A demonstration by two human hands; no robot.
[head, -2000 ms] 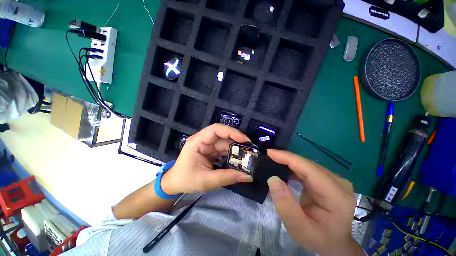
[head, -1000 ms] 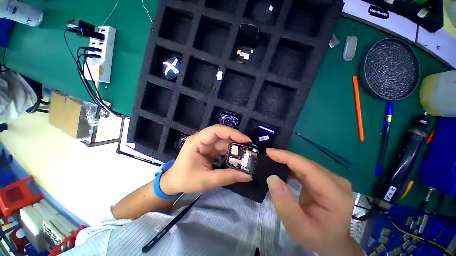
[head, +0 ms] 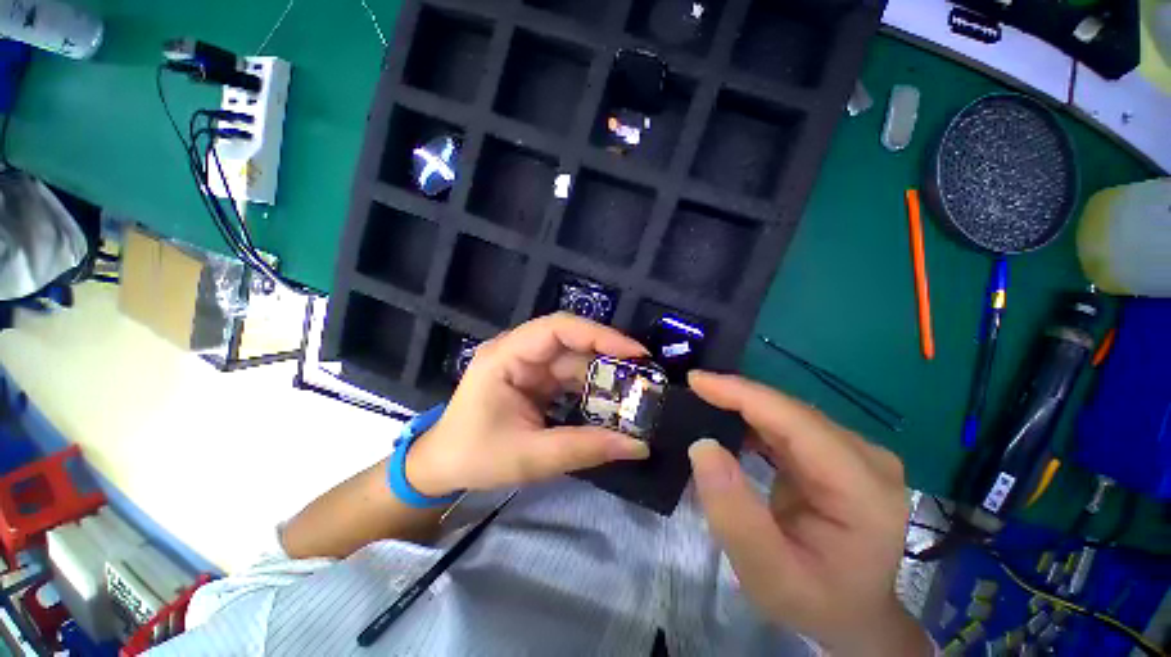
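Observation:
My left hand (head: 514, 417) holds an open smartwatch case (head: 624, 397) between thumb and fingers. The case is a small dark square frame with silver, white and gold parts inside, its open side towards me. My right hand (head: 796, 501) is just right of the case, thumb and forefinger apart, and appears to hold nothing. A flat black piece (head: 681, 449) lies below the case, between my hands. The black foam tray (head: 514, 198) is beyond my hands, with small dark modules in some pockets.
Black tweezers (head: 430, 575) lie on my lap; a dark pair (head: 835, 383) lies on the green mat. To the right are an orange stick (head: 919, 273), a blue pen (head: 986, 353), a round dish (head: 1003, 173) and a black cylinder (head: 1034, 404). A white power strip (head: 266, 128) is at left.
The left hand's hold on the case is unchanged, and the case sits slightly higher in the picture. The right hand stays apart beside it. The view has shifted slightly.

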